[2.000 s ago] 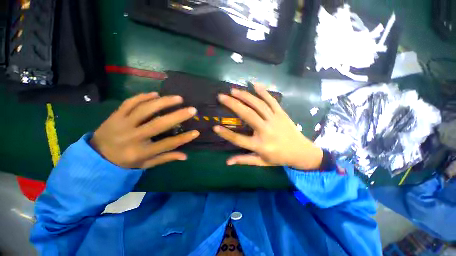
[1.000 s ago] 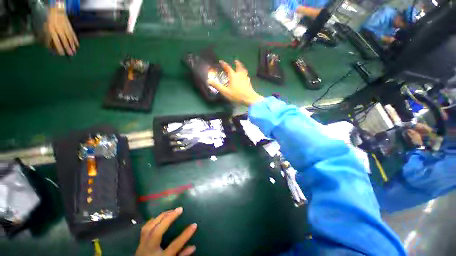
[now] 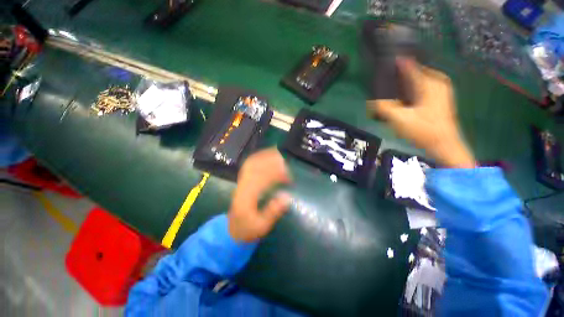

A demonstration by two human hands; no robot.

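Note:
My right hand (image 3: 427,111) is blurred and holds a black foam pad (image 3: 386,46) by its near edge, over the far part of the green bench; whether a housing lies on it is too blurred to tell. My left hand (image 3: 256,195) is blurred, with thumb and fingers apart and nothing visible in it. It is just in front of a foam pad (image 3: 207,162) that bears a black phone housing (image 3: 226,139) with an orange flex cable and a silver board at its far end.
Black trays hold white strips (image 3: 334,145) and a white strip pile (image 3: 408,179). Another housing on a pad (image 3: 312,74) lies beyond. A clear bag (image 3: 164,105), brass-coloured small parts (image 3: 114,100), yellow tape (image 3: 185,210) and a shiny heap (image 3: 427,278) are around. A red stool (image 3: 105,257) stands lower left.
The view has turned left. My right hand, at a pad on the far bench before, now holds a dark pad. My left hand has come further into view, near the left-hand housing.

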